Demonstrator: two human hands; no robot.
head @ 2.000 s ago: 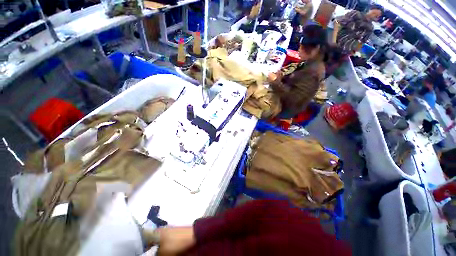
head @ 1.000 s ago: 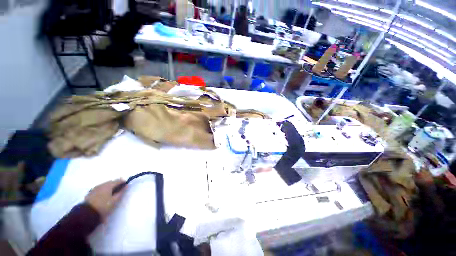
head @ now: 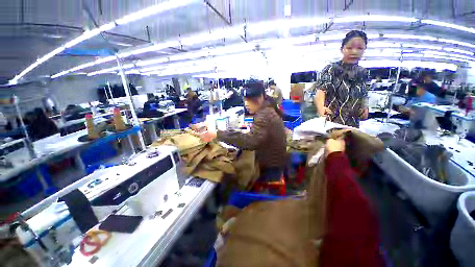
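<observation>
My right hand [head: 335, 145], in a dark red sleeve, is stretched forward and closed on a tan garment piece [head: 364, 146], held up at the level of the nearby workers. Tan cloth hangs down beside the sleeve, with white cloth at its upper left. More tan cloth [head: 265, 234] lies heaped in a blue bin [head: 250, 198] below. My left hand is not in view.
At left stands a sewing machine [head: 130, 187] with a black strip [head: 78, 206]; orange-red handles [head: 95, 241] and a dark flat piece [head: 121, 223] lie beside it. One person sits ahead at tan cloth; another stands facing me. White troughs [head: 453, 195] are at right.
The view has swung right and up from the machine table. My left hand, earlier at a black-edged white cloth, has left the picture. My right hand now shows raised with a tan garment.
</observation>
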